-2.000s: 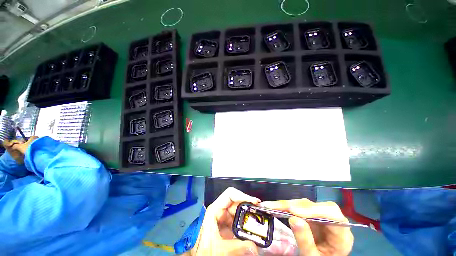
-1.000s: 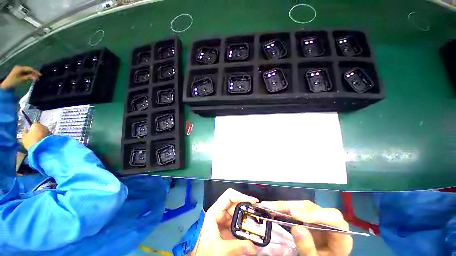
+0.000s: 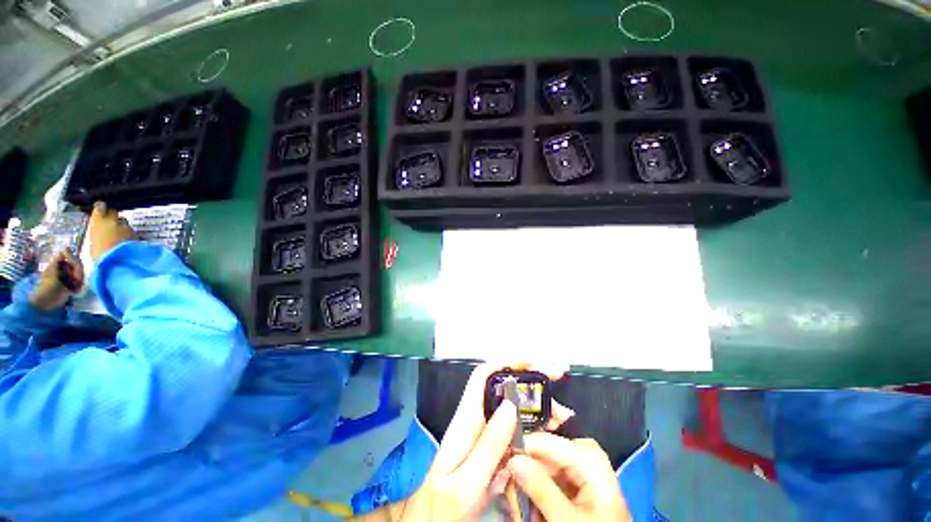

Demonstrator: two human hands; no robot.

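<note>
A small black square housing with a gold-yellow and whitish inside (image 3: 531,399) is held above my lap, just below the bench edge. My left hand (image 3: 472,449) grips it from the left, with the thumb near its lower left side. My right hand (image 3: 572,476) is below and right of the housing. It holds thin tweezers (image 3: 518,438) that point up to the housing's inside. Fingertips also show at the housing's right side. The tweezers' tips are too blurred to tell whether they touch a part.
A white paper sheet (image 3: 572,296) lies on the green bench (image 3: 817,275). Behind it is a black foam tray (image 3: 582,199) with housings; another tray (image 3: 316,216) stands lengthwise at left. A neighbour's blue sleeve (image 3: 153,347) and hands are at far left, beside a third tray (image 3: 219,153).
The housing has moved up and turned more upright. My right hand has moved down and left, and the tweezers have swung from pointing sideways to nearly upright. The neighbour's hands have moved.
</note>
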